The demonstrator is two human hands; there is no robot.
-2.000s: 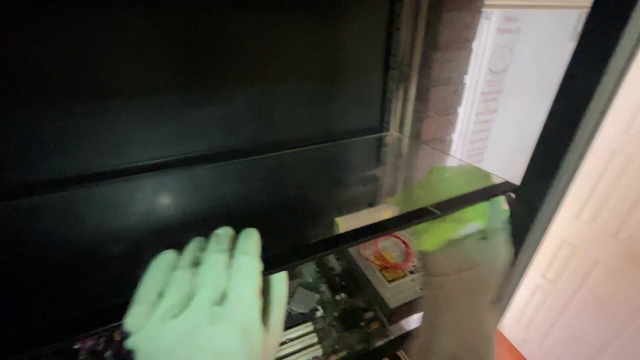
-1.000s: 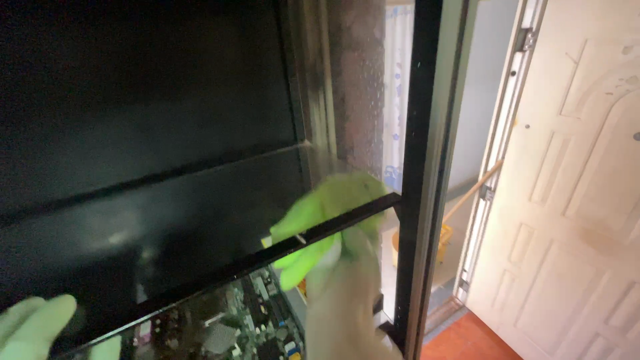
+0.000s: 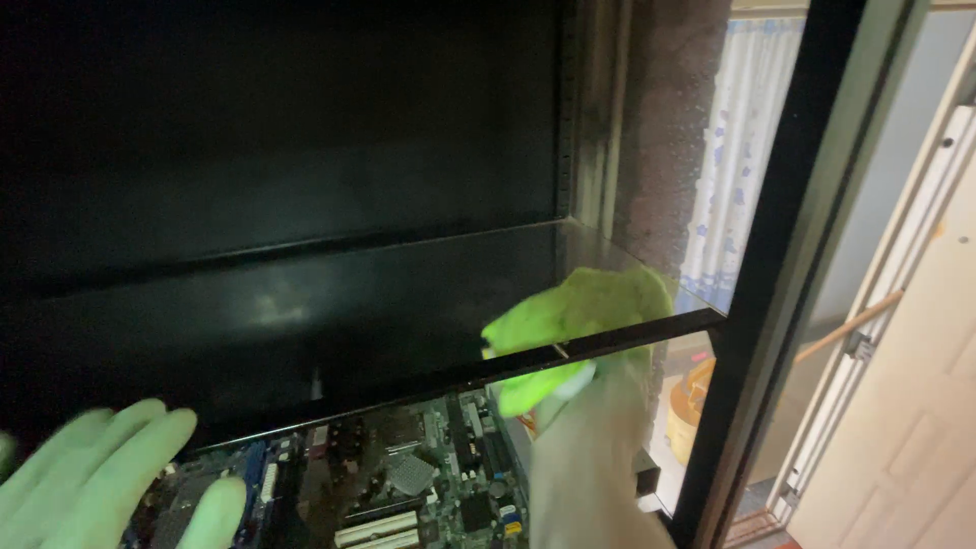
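Observation:
My right hand (image 3: 610,419) reaches in beneath a glass shelf (image 3: 396,297) with a dark front edge. A bright green cloth (image 3: 579,305) shows at its fingers, seen partly through the glass; the hand's grip lies behind the cloth and shelf edge. My left hand (image 3: 107,473), pale and greenish in the light, is at the lower left with fingers spread a little, holding nothing visible. It is over or near a circuit board (image 3: 412,473) with slots and a metal heat sink, below the shelf.
A black cabinet frame post (image 3: 762,252) rises on the right of the shelf. Beyond the side glass hang a white curtain with blue figures (image 3: 732,168) and stands a yellow bucket (image 3: 686,404). A pale panelled door (image 3: 900,427) and a wooden stick (image 3: 846,328) are further right.
The view has shifted between frames. My right hand stays under the shelf near its right end with the green cloth. My left hand, low at the left edge one second ago, shows more fully now.

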